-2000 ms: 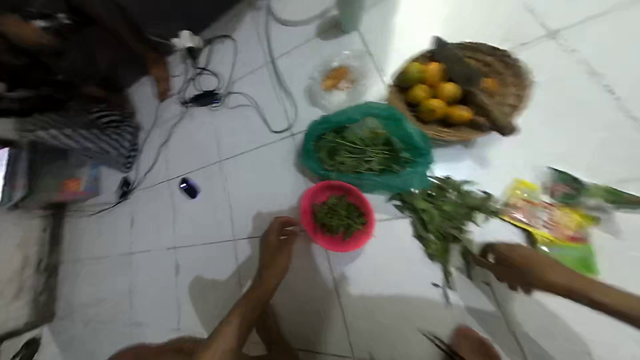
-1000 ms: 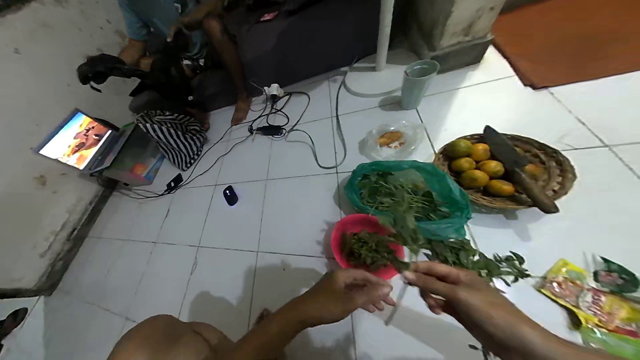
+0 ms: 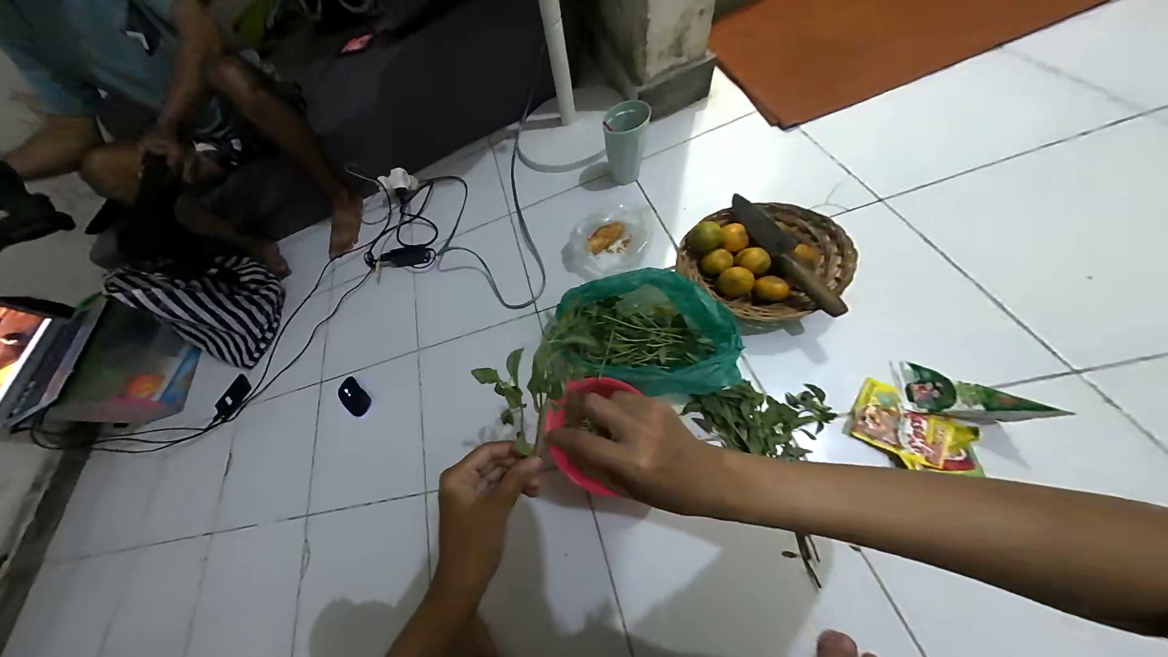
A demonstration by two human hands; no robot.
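My left hand (image 3: 488, 484) pinches the stem of a leafy green sprig (image 3: 525, 392), whose leaves point up and away. Over the pink plastic bowl (image 3: 570, 456) is my right hand (image 3: 625, 443), fingers bent down and fingertips close to the sprig; whether they grip anything cannot be told. The hand covers much of the bowl and its greens. Just beyond, an open green plastic bag (image 3: 721, 351) holds leafy stems (image 3: 639, 333). More leafy sprigs (image 3: 757, 420) lie on the tiles right of the bowl, partly behind my right forearm.
A wicker basket (image 3: 844, 251) holds orange-green fruit and a large knife (image 3: 776, 242). Near it are a clear bag with food (image 3: 607, 239) and a cup (image 3: 626, 146). Seasoning packets (image 3: 912, 429) lie right. Cables, a computer mouse (image 3: 354, 396) and a seated person (image 3: 182, 119) are left.
My right hand has moved from the loose sprigs at the right to over the pink bowl. My left hand, earlier beside the bowl without a sprig, now holds one.
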